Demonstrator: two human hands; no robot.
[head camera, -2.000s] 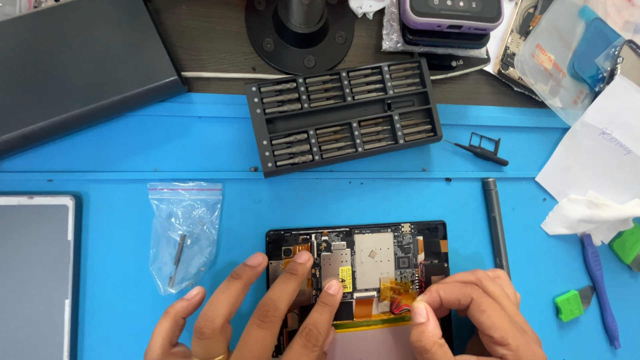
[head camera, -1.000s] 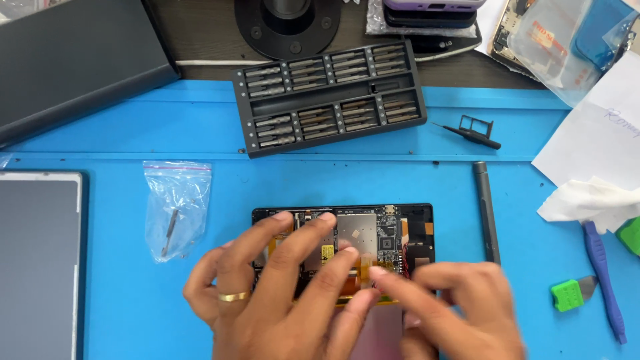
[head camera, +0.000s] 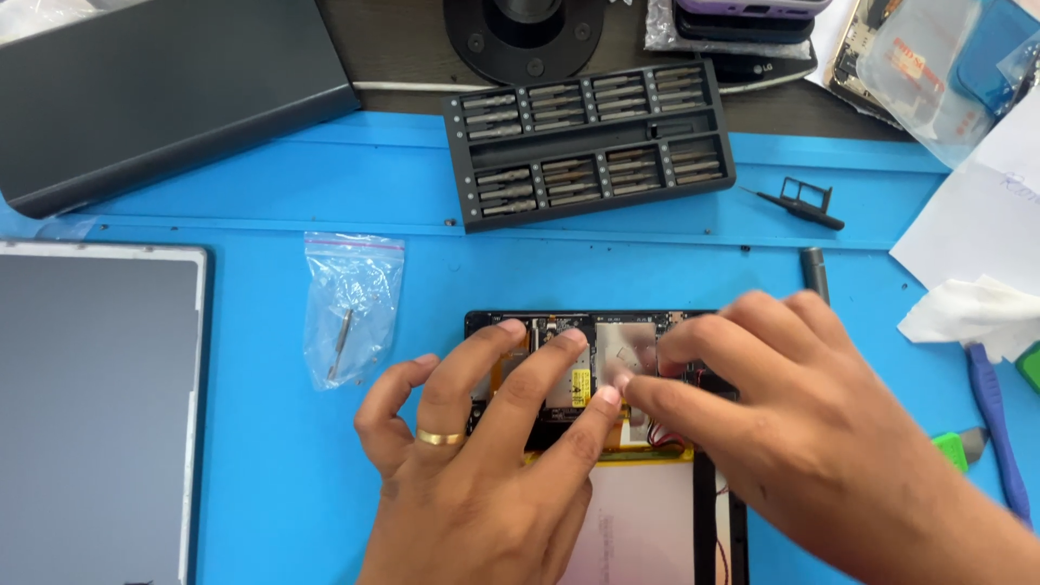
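An opened tablet (head camera: 638, 520) lies on the blue mat, its circuit board, metal shield (head camera: 624, 345), wires and battery exposed. My left hand (head camera: 487, 455), with a ring on one finger, is spread over the board's left part, fingertips resting on it; a yellow label (head camera: 580, 388) shows between its fingers. My right hand (head camera: 764, 406) is over the board's right side, thumb tip at the shield's lower edge beside the left index fingertip, the other fingers curled. Whether the right fingers pinch something is hidden. Red and black wires (head camera: 668, 441) show under the right hand.
Above the tablet sits a bit case (head camera: 597, 146). A plastic bag with a bit (head camera: 351, 313) lies left, near a grey panel (head camera: 89, 406). Right are a screwdriver handle (head camera: 813, 272), a SIM tray with a pin tool (head camera: 800, 205), a blue pry tool (head camera: 998, 431), white tissue (head camera: 967, 317) and a green-handled blade (head camera: 951, 449).
My right hand has moved up over the board's right side and its shield. The orange tape near the wires, seen two seconds ago, is now mostly covered. My left hand still rests on the board.
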